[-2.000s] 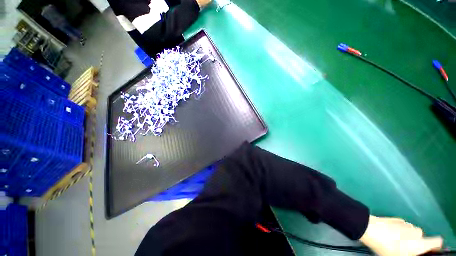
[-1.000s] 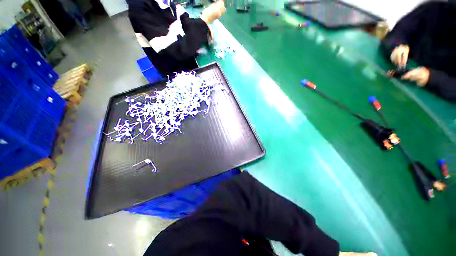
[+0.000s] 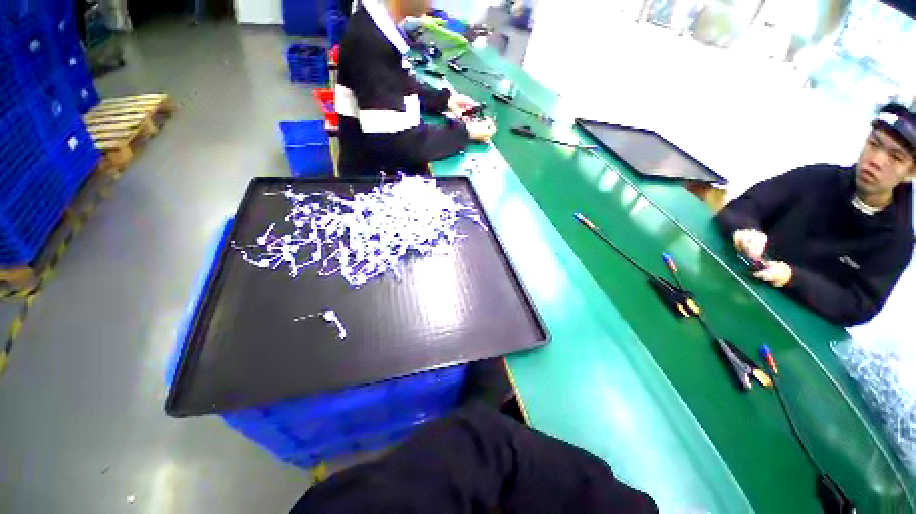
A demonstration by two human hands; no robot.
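Neither of my hands is in view; only a black sleeve shows at the bottom edge. A black tray [image 3: 271, 356] lies in front of me on blue crates, beside the green bench edge. A heap of silvery torsion springs [image 3: 387, 229] covers its far part. One loose torsion spring [image 3: 335, 322] lies apart, nearer me. On the green conveyor belt [image 3: 643, 341] to the right lie black clamp cable leads with blue and red ends. Pairs of battery clamps [image 3: 741, 363] with coppery tips lie there too.
A person [image 3: 377, 110] at the far left side of the belt and another person [image 3: 824, 236] across it handle small dark parts. A second black tray [image 3: 651, 151] stands across the belt. A clear plastic bag [image 3: 884, 387] lies far right. Blue crates [image 3: 45, 151] and a wooden pallet [image 3: 126, 120] stand left.
The view has turned up and along the belt. My hand, seen earlier at the lower right, has gone out of the picture. More of both co-workers and the belt shows.
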